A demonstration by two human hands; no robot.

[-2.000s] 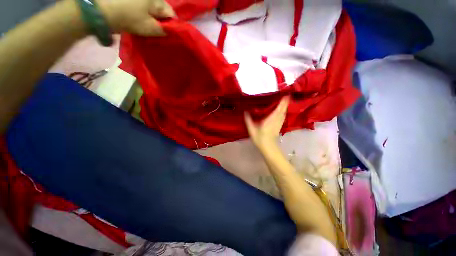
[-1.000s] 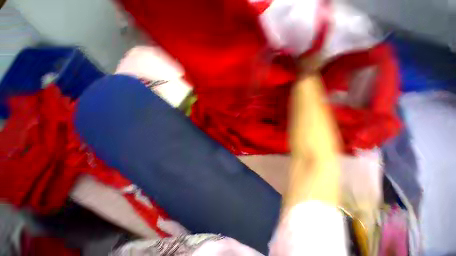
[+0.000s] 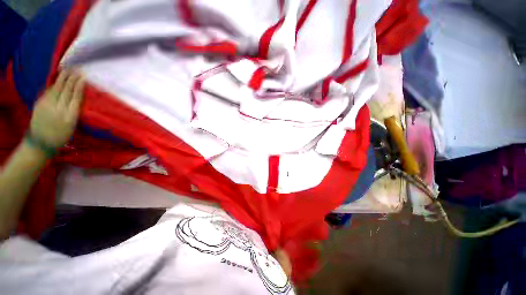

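Note:
A red garment [image 3: 230,190] lies spread with its white inside [image 3: 230,144], crossed by narrow red strips, facing up. It covers most of the navy pressing board [image 3: 34,57], which shows at the left and at the right under the cloth. My left hand [image 3: 57,112] lies flat on the garment's left edge, fingers extended. My right hand [image 3: 282,262] is small, blurred and mostly hidden at the bottom centre, where the red cloth gathers and hangs past the table edge; it appears to hold that cloth.
An iron with a yellow-orange handle [image 3: 401,144] stands at the right table edge, beside a pink pad [image 3: 422,138]. Its pale cord [image 3: 455,230] runs off to the right. White cloth [image 3: 484,80] lies far right. Red cloth is at the left. Brown floor [image 3: 375,253] shows below.
The garment has come from the far side towards me over the navy board, its white inside now spread wide. My right hand has moved down near my body; my left hand is at the left edge.

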